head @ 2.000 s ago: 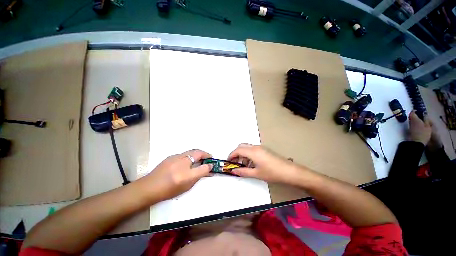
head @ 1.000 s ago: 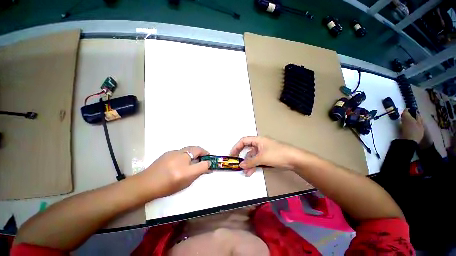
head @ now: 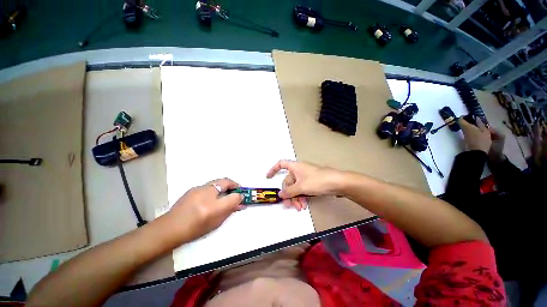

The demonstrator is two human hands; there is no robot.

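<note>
An open black housing [head: 261,195] lies lengthwise between my hands, low over the white work sheet [head: 222,126]. A green circuit board [head: 246,195] shows at its left end and a yellow-orange insert at its right part. My left hand [head: 207,207] grips the left end, thumb on the board. My right hand [head: 300,183] holds the right end, thumb against it, index finger raised off it. Fingers hide both ends of the housing.
A taped black unit [head: 126,147] with a loose green board and cable lies at left. Stacked black covers [head: 339,108] stand on the right cardboard [head: 300,78]. A unit cluster [head: 405,129] and a neighbour's hands [head: 478,137] are further right. The green conveyor [head: 168,30] carries units behind.
The yellow insert, partly covered by my right fingers two seconds ago, now shows more. My right index finger has lifted and extended. The whole view has shifted slightly; the neighbour's hand has moved.
</note>
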